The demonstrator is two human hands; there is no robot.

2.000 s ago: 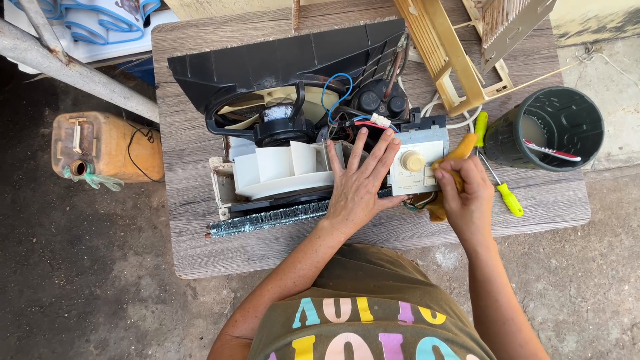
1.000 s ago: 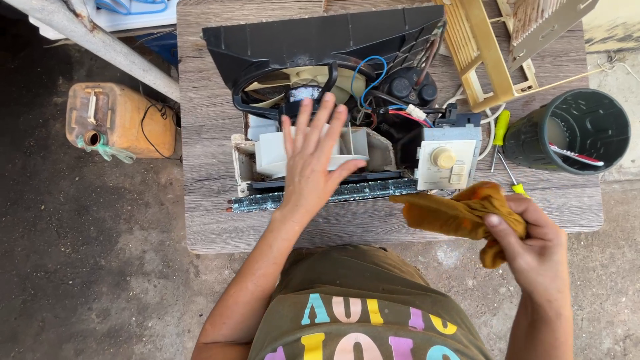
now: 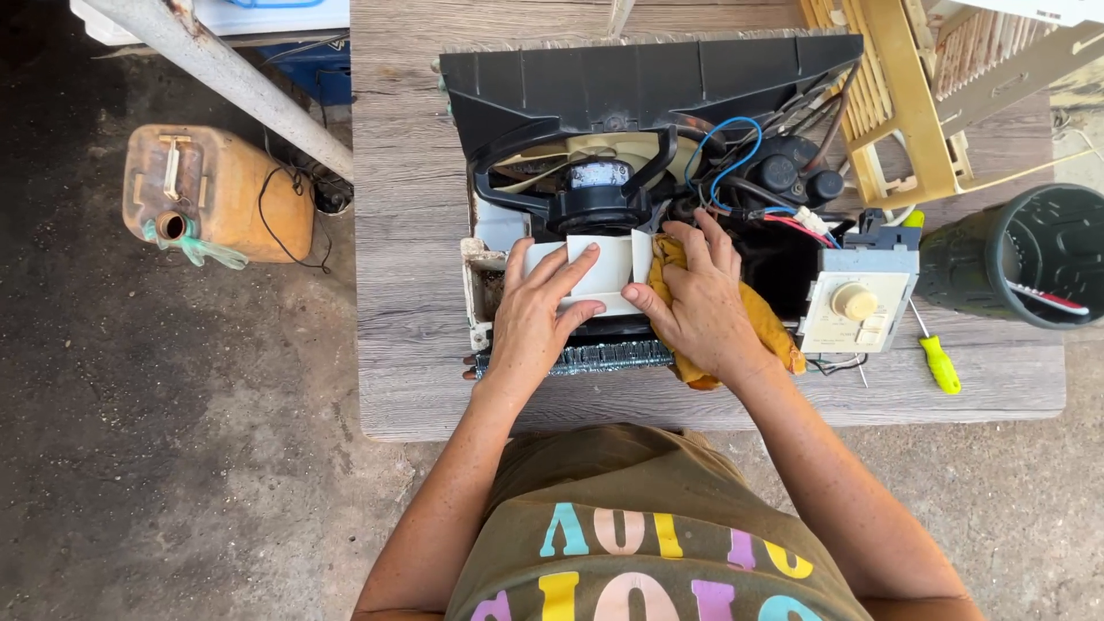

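An opened window air conditioner lies on the table, with its black plastic fan shroud (image 3: 655, 82), fan motor (image 3: 597, 194) and control panel (image 3: 858, 310) exposed. My left hand (image 3: 539, 315) rests with spread fingers on the left part of a white plastic louvered piece (image 3: 599, 267). On that piece's right end my right hand (image 3: 703, 297) presses, with a yellow-brown cloth (image 3: 759, 319) under its palm and fingers. The finned coil (image 3: 608, 358) runs along the near side, just below both hands. A blue wire (image 3: 733, 121) loops beside the compressor.
A dark green bucket (image 3: 957, 259) stands at the right, with a yellow-green screwdriver (image 3: 940, 366) near it. Beige plastic grille frames (image 3: 906, 155) lie at the upper right. On the floor at left is an orange-brown jerrycan (image 3: 241, 194); a metal pole (image 3: 250, 78) crosses above.
The cloth, raised in my right hand near the control panel a second ago, is now down on the unit. My left hand has lowered onto the white piece's left part.
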